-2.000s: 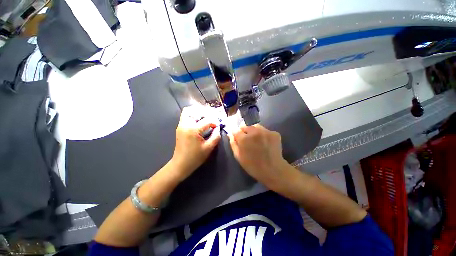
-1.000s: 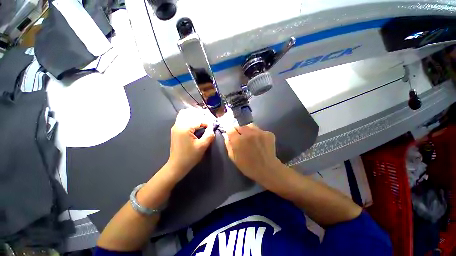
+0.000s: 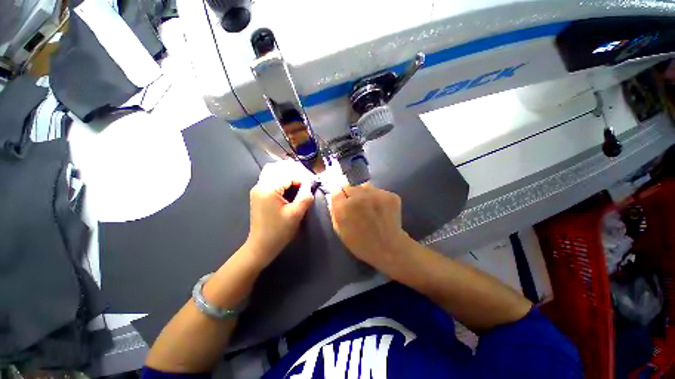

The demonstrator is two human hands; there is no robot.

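Observation:
A large dark grey garment panel lies flat on the white table and runs under the sewing machine head. My left hand has thumb and forefinger pinched at a small dark piece of the fabric by the needle area. My right hand is curled, its fingertips down on the panel just right of that spot. The two hands' fingertips are close together. Bright glare washes out the needle and presser foot, so the exact grip of the right fingers is hard to see.
Cut dark pieces are heaped at the left, more with a white strip at upper left. A tension dial and shiny metal guard stand above my hands. A hanging black knob is at right. Red baskets stand lower right.
The view has shifted, so the machine head sits further left in the picture. My hands stay by the needle with nearly the same pose. The panel shows little clear movement.

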